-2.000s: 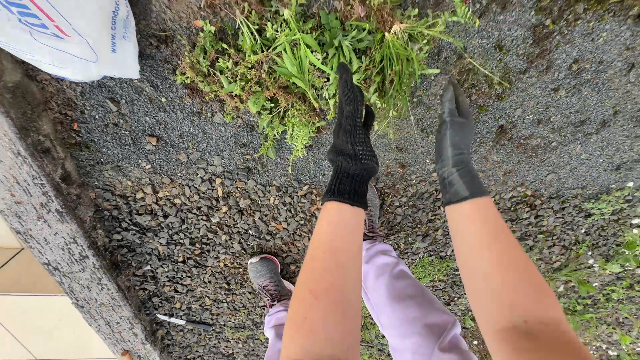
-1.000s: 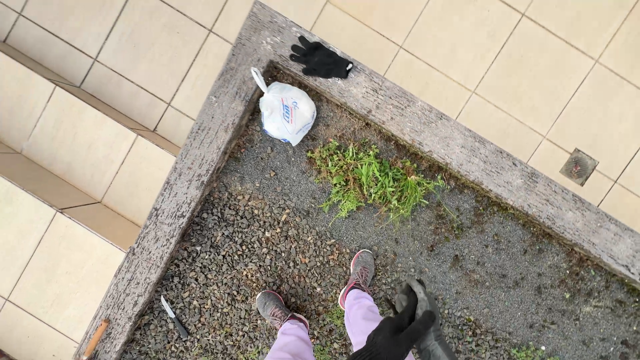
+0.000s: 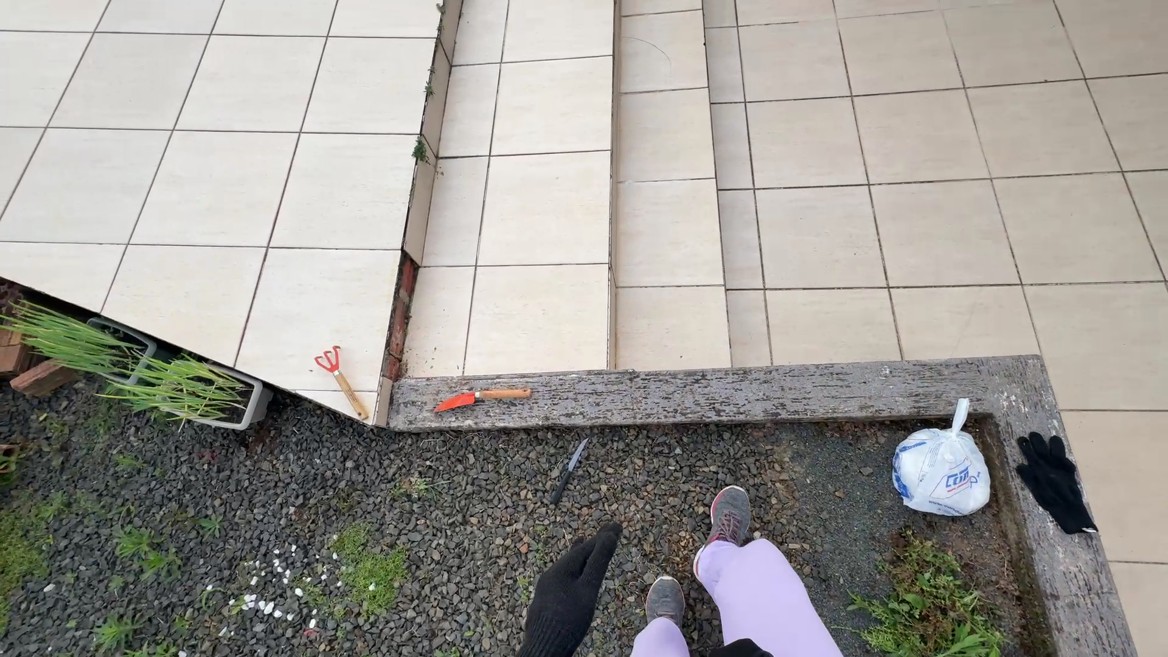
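Note:
My left hand [image 3: 568, 593], in a black knit glove, is low in the head view over dark gravel, with fingers extended and nothing seen in it. A knife [image 3: 570, 470] with a dark handle lies on the gravel beyond its fingertips. Only a dark bit of what looks like my right hand [image 3: 741, 649] shows at the bottom edge, in front of the lilac trousers; its fingers are hidden. A trowel-like tool [image 3: 474, 398] with orange blade and wooden handle rests on the weathered border [image 3: 684, 397]. A small red hand cultivator [image 3: 340, 379] lies on the tiles to the left.
A tied white plastic bag [image 3: 944, 470] stands in the border's corner beside a spare black glove [image 3: 1054, 484]. Pulled weeds [image 3: 931, 607] lie at lower right. Tiled steps [image 3: 547, 210] rise beyond the border. Planters [image 3: 246, 401] with green stalks stand at left.
The hands were above the weed pile, then together near the legs; now the left is apart, over the gravel. The view has swung left to the steps and tools.

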